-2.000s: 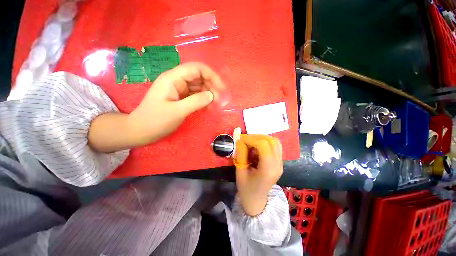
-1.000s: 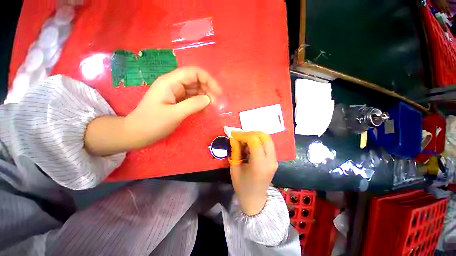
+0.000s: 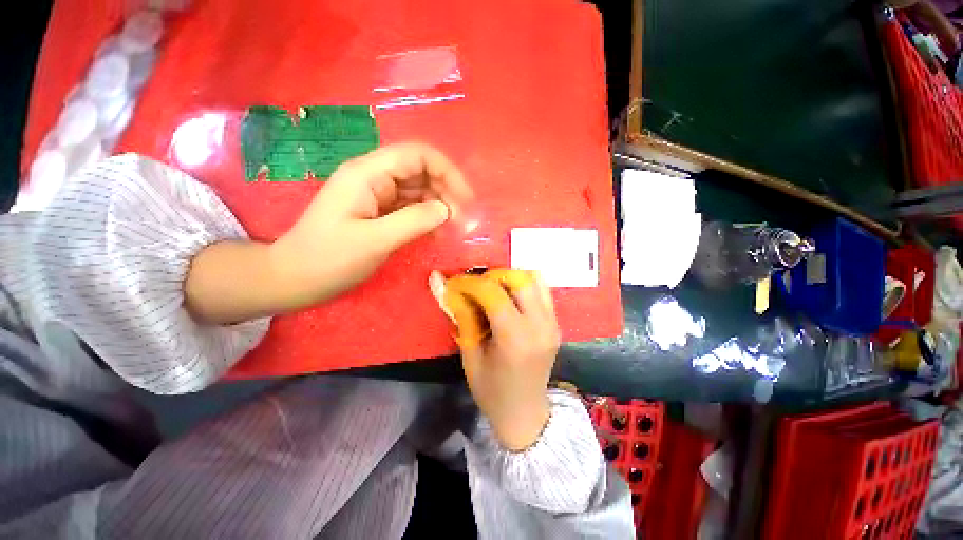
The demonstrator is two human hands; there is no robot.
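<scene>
My left hand (image 3: 364,227) is above the red mat (image 3: 528,127), fingers curled, thumb and fingertips pinching what looks like a faint clear film piece (image 3: 466,219). My right hand (image 3: 507,343), with yellow-orange finger cots, is near the mat's front edge. It holds a small white wipe (image 3: 440,292), which sticks out left of the fingers. The fingers cover the watch head; only a dark bit of its rim (image 3: 477,270) shows above them. The white squeegee card (image 3: 553,257) lies flat just beyond my right hand.
A green label (image 3: 312,145) and clear film (image 3: 420,72) lie on the mat, with film discs (image 3: 76,121) along its left. Right are a wipe stack (image 3: 659,229), a clear metal-topped bottle (image 3: 784,249), a blue bin (image 3: 848,276) and red holed trays (image 3: 892,475).
My right hand has moved left with the wipe, over the watch head, which showed beside the fingers before. The card has turned slightly. My left hand has stayed nearly still.
</scene>
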